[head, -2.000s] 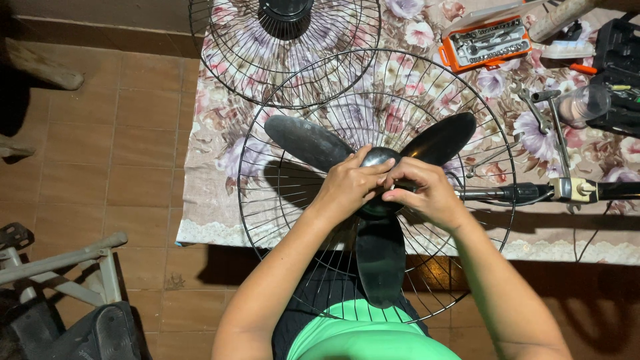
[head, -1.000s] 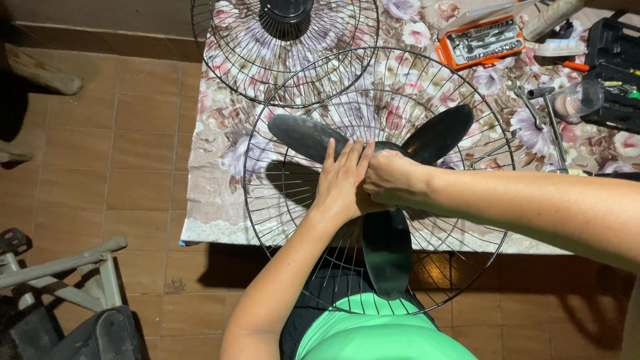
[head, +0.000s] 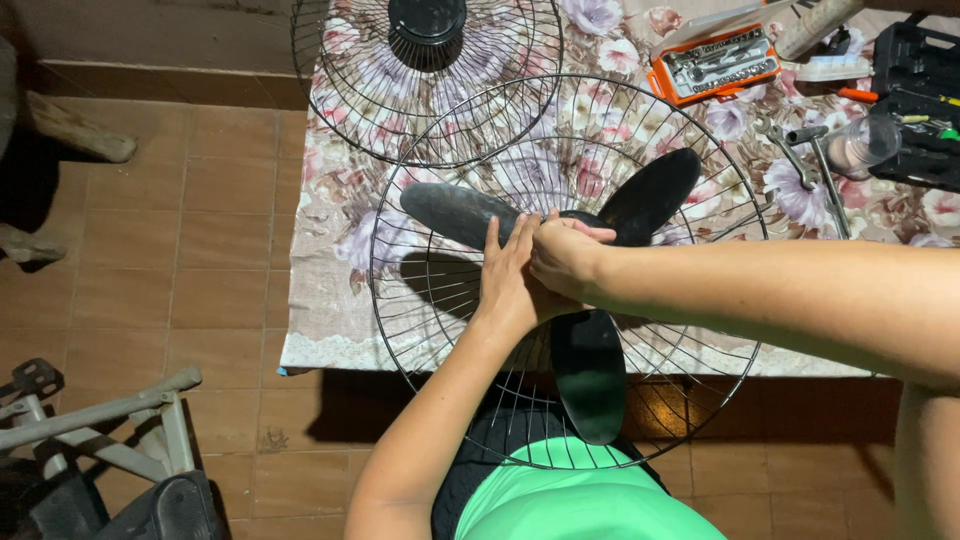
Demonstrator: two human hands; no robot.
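Note:
A black three-bladed fan blade lies over a round black wire fan guard at the table's front edge. My left hand rests with spread fingers on the blade's left side near the hub. Curled over the hub is my right hand, its fingers bent and touching the left one; whether it grips the hub or a small part is hidden. Both hands and the right forearm cover most of the hub and the fan's shaft. Behind, a second wire guard with a black round centre overlaps the first.
The table has a floral tablecloth. At its right lie an orange socket set case, wrenches, a T-handle tool, a clear plastic cup and a black tool case. A folded metal frame stands lower left.
Two seconds ago both hands were at the hub with the right forearm coming from below. The right forearm has since swung up and now reaches in from the right, across the fan's shaft.

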